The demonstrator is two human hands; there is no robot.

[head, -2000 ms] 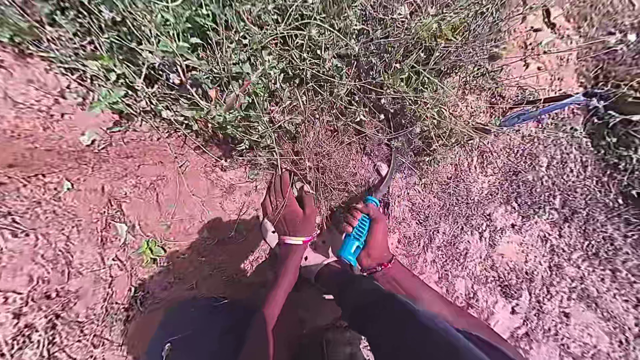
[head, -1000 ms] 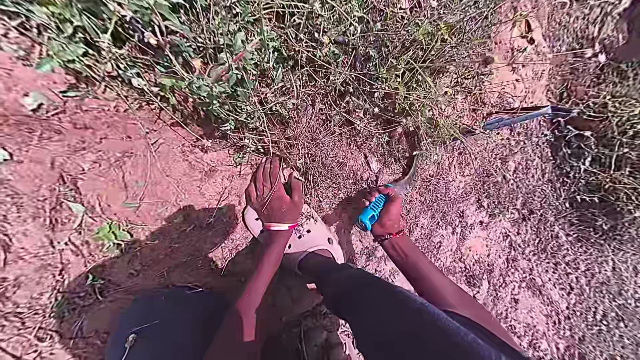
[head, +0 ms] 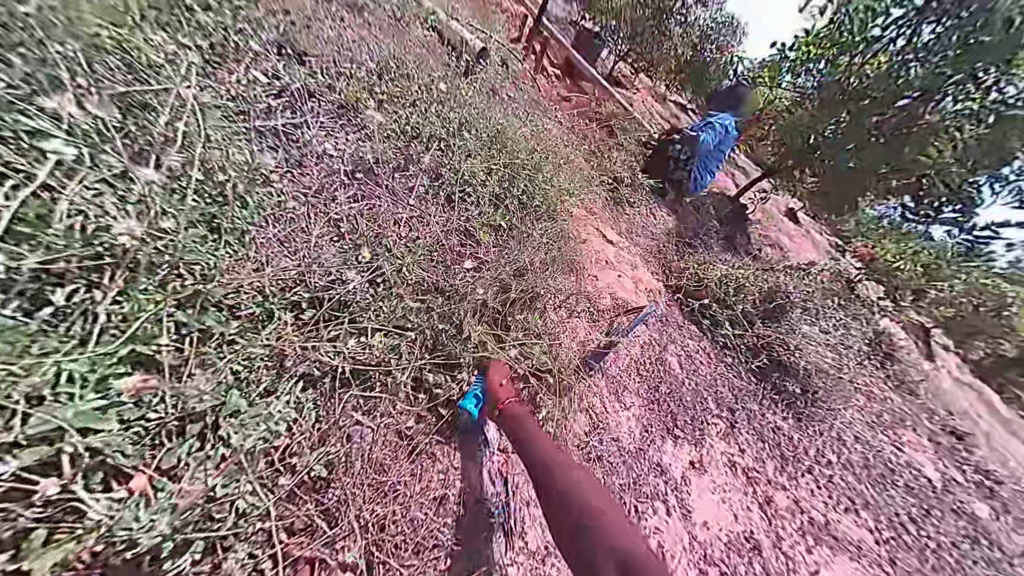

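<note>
My right hand (head: 500, 386) is closed around the turquoise handle (head: 473, 398) of a sickle, low at the centre of the view. The sickle's blade is hidden in the dry stems beyond the hand. A thin red band circles that wrist. Tangled green and dry weeds (head: 416, 320) surround the hand on its far and left sides. To the right of the hand, a blue-grey strip-like object (head: 622, 334) lies on the reddish soil; what it is cannot be told. My left hand is out of view.
Dense weeds (head: 120, 320) cover the left side. Bare reddish soil (head: 704, 480) slopes at the lower right, with a scrubby plant clump (head: 776, 312) above it. A person in blue clothing (head: 708, 152) is farther off, near trees (head: 888, 104). A long pole (head: 588, 68) lies at the top.
The view has swung up and outward. My right hand, still on the sickle, has reached in among the weeds. My left hand, over the light clog earlier, has gone from view.
</note>
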